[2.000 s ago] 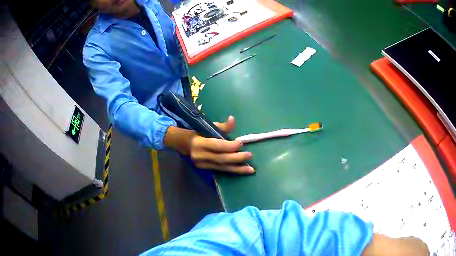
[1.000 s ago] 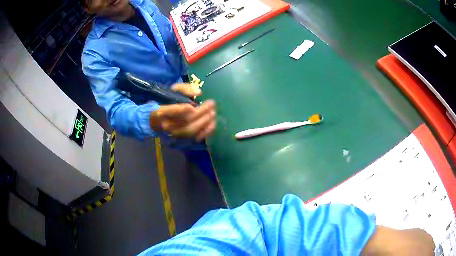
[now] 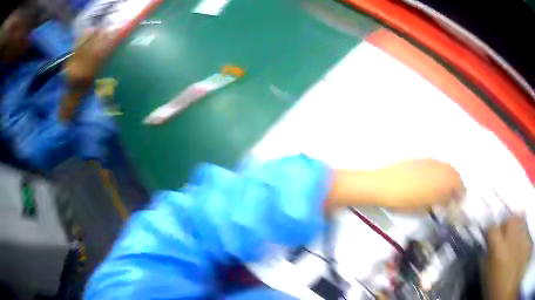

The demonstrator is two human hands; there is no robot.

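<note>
My left hand (image 3: 419,183) reaches from a blue sleeve over the right part of the white chassis panel (image 3: 346,105). Its fingers point down at the blurred electronics (image 3: 434,252); whether they hold anything cannot be told. My right hand (image 3: 509,246) is at the lower right edge, near the same parts, blurred and partly cut off. A dark red lead and black cables show on the panel below my left forearm.
A brush (image 3: 188,99) with an orange tip lies on the green bench (image 3: 193,47). A neighbour's hand (image 3: 88,58) and blue sleeve are at the left, by another white panel. An orange-red foam edge (image 3: 405,53) runs along the panel's far side.
The view has swung right and down, with strong blur. The electronics and both my hands now show; before, only my left sleeve and wrist did. The neighbour's hand has moved to the other panel.
</note>
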